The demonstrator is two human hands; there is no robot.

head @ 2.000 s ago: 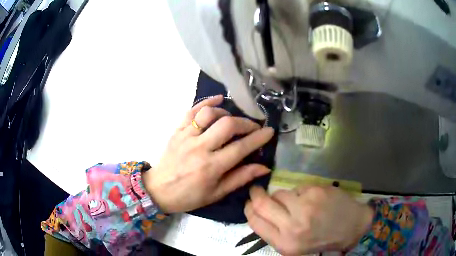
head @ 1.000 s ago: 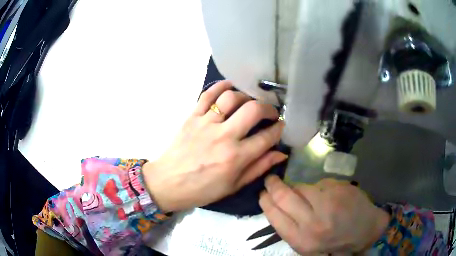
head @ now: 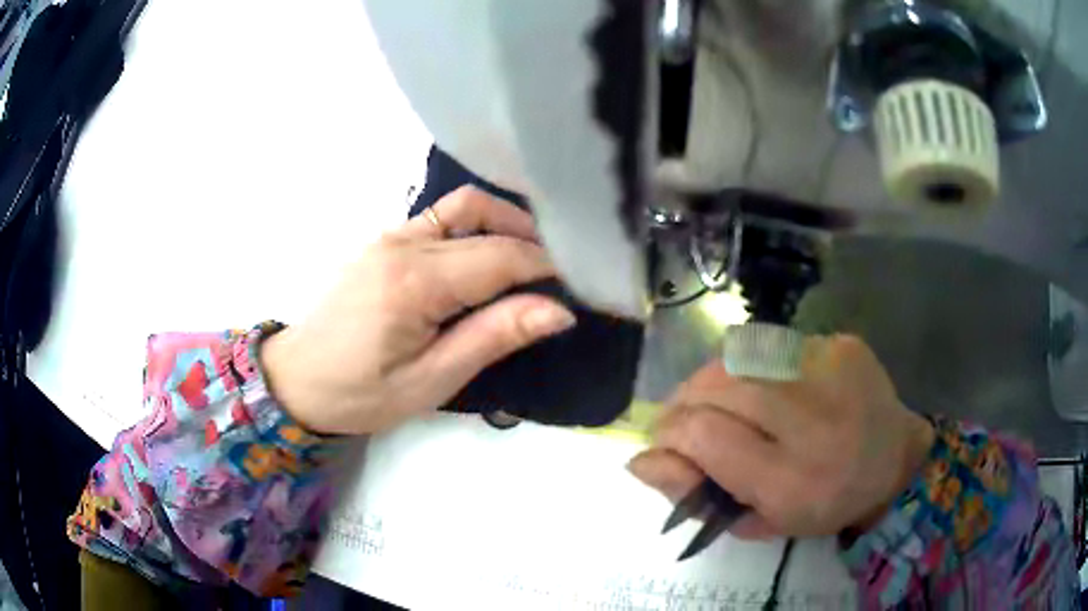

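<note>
A dark pocket piece (head: 561,372) with rounded corners lies on the white table and machine bed, its far part hidden under the machine head. My left hand (head: 412,310) lies flat on it, fingers spread. A ring zipper pull (head: 502,419) shows at the piece's near edge. My right hand (head: 776,442) is curled beside the piece, just right of its corner, not touching it. Thread snips (head: 706,518) poke from under this fist. The presser foot and needle are mostly hidden by the machine head.
The sewing machine head (head: 513,107) fills the upper middle and right, with a ribbed cream tension dial (head: 939,143) and a lower knob (head: 764,351). Yellow tape (head: 638,420) lies by the bed. A bundle of dark pieces (head: 72,131) is at left. A printed ruler (head: 668,593) runs along the near edge.
The dark piece has turned and its rounded near corner now shows. My left hand has shifted left, and my right hand has moved away from the piece. The camera view has shifted too.
</note>
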